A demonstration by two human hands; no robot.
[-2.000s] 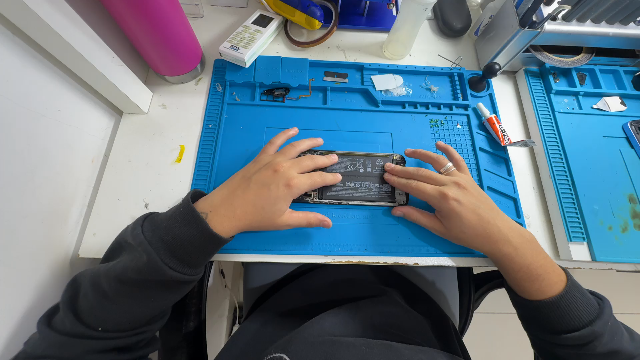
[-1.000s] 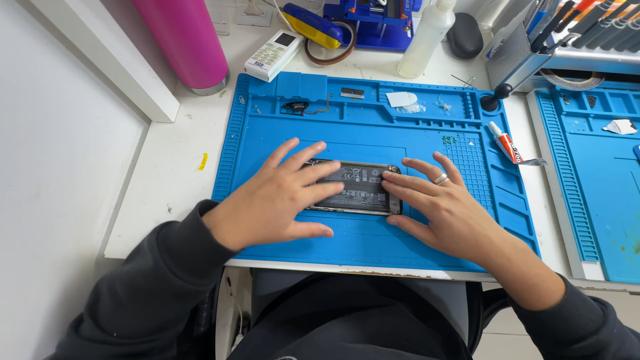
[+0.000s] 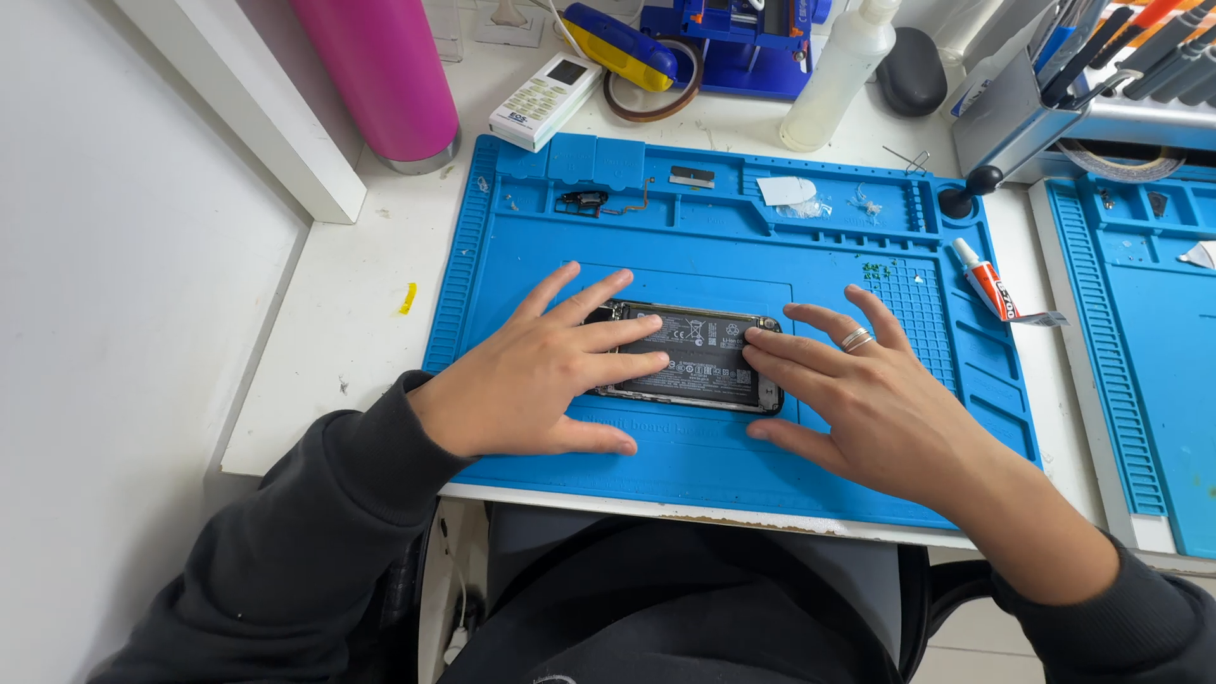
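An opened smartphone (image 3: 769,375) lies flat on a blue silicone repair mat (image 3: 589,484), its black battery (image 3: 698,356) facing up. My left hand (image 3: 546,380) spreads over the phone's left end, with two fingertips on the battery and the thumb on the mat. From the right, my right hand (image 3: 855,389) rests two fingertips on the battery's right end; its thumb is down near the phone's lower right corner. Rings sit on one of its fingers. Both hands have their fingers apart and grasp nothing. The phone's left end is partly hidden under my left hand.
The mat's top trays hold a small black phone part (image 3: 583,199), a metal blade (image 3: 692,178) and a white plastic piece (image 3: 785,191). A glue tube (image 3: 988,282) lies at right. Behind stand a pink bottle (image 3: 380,76), a white remote (image 3: 546,100), a tape roll (image 3: 689,90) and a clear bottle (image 3: 836,81).
Both hands stay spread over the phone, fingertips on the battery. The view has shifted a little; nothing else has plainly changed.
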